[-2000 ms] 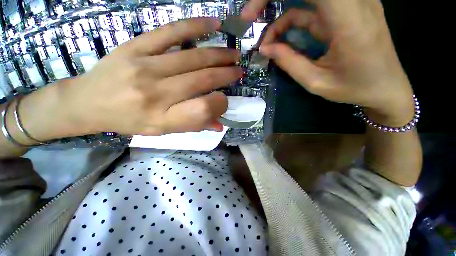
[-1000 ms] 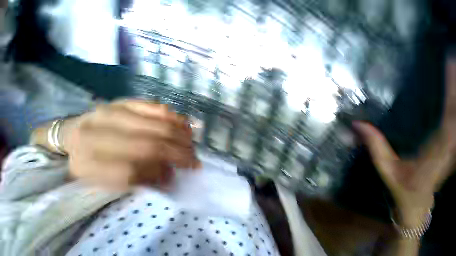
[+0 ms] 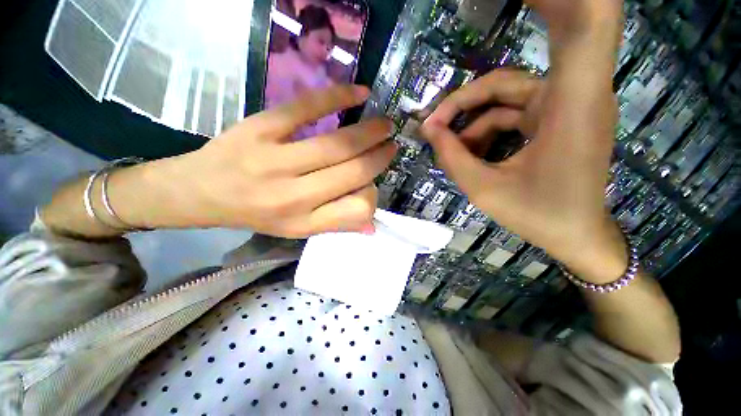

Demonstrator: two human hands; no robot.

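Observation:
My left hand reaches in from the left, palm down, its upper fingers spread. Its lower fingers hold a folded white backing strip, which hangs over my lap. My right hand is opposite, thumb and index fingertips together just right of my left fingertips. A small greyish patch shows by those fingertips, but I cannot tell whether they hold a pad. Both hands are over the blister tray, whose pockets hold rows of small circuit boards. My right hand hides part of the tray.
A smartphone with a pink video lies left of the tray, partly behind my left fingers. White pad sheets are fanned left of the phone on the dark bench top.
The view has swung left, bringing the sheets and phone in and the tray to the right. My hands, apart and blurred one second ago, are close together again. The earlier dark grey pad no longer shows clearly.

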